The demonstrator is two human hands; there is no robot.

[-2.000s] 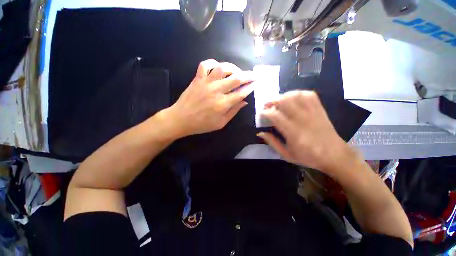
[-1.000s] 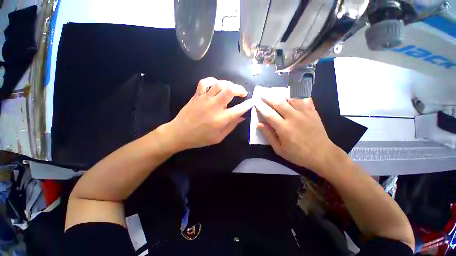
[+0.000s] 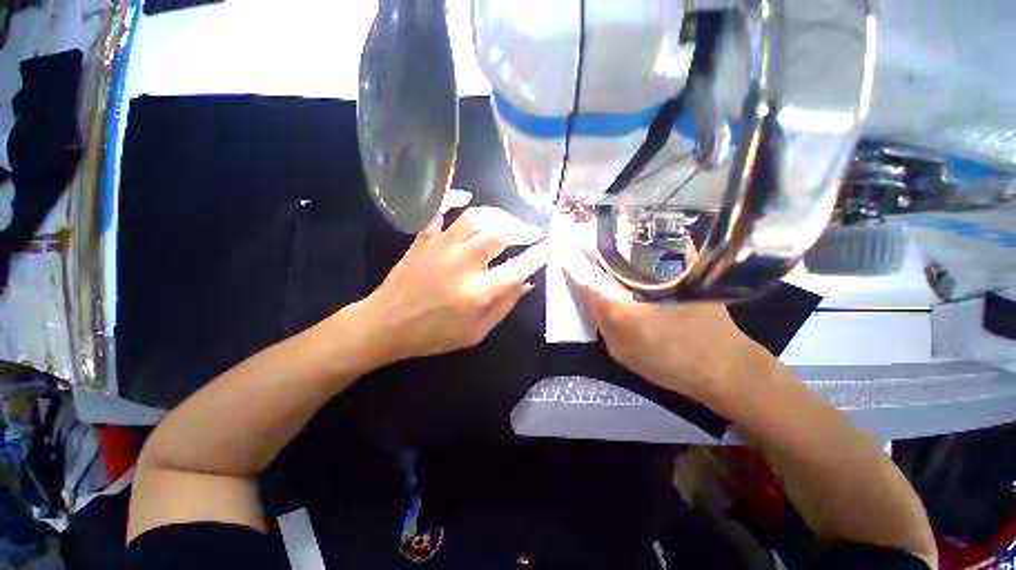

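A large black garment panel (image 3: 212, 156) lies flat on the white machine table, with a small black rectangular piece (image 3: 323, 262) on its left part. A white strip (image 3: 568, 306) lies on the panel under the machine head. My left hand (image 3: 451, 284) rests on the panel, its fingertips at the strip's left edge. My right hand (image 3: 657, 334) presses on the strip from the right, partly behind the chrome guard. Both hands are bare. The white sewing machine head (image 3: 624, 100) hides the needle area, which is washed out by bright light.
A grey translucent oval guard (image 3: 410, 123) hangs left of the head. The chrome loop (image 3: 769, 167) and a ribbed knob (image 3: 856, 249) are at the right. A ruler scale (image 3: 925, 384) runs along the table's near edge. Dark scraps (image 3: 47, 134) lie at the far left.
The view has shifted, so the machine head looms larger over the work. My right hand first moved onto the strip and its fingers flattened. My left hand stays beside the strip.
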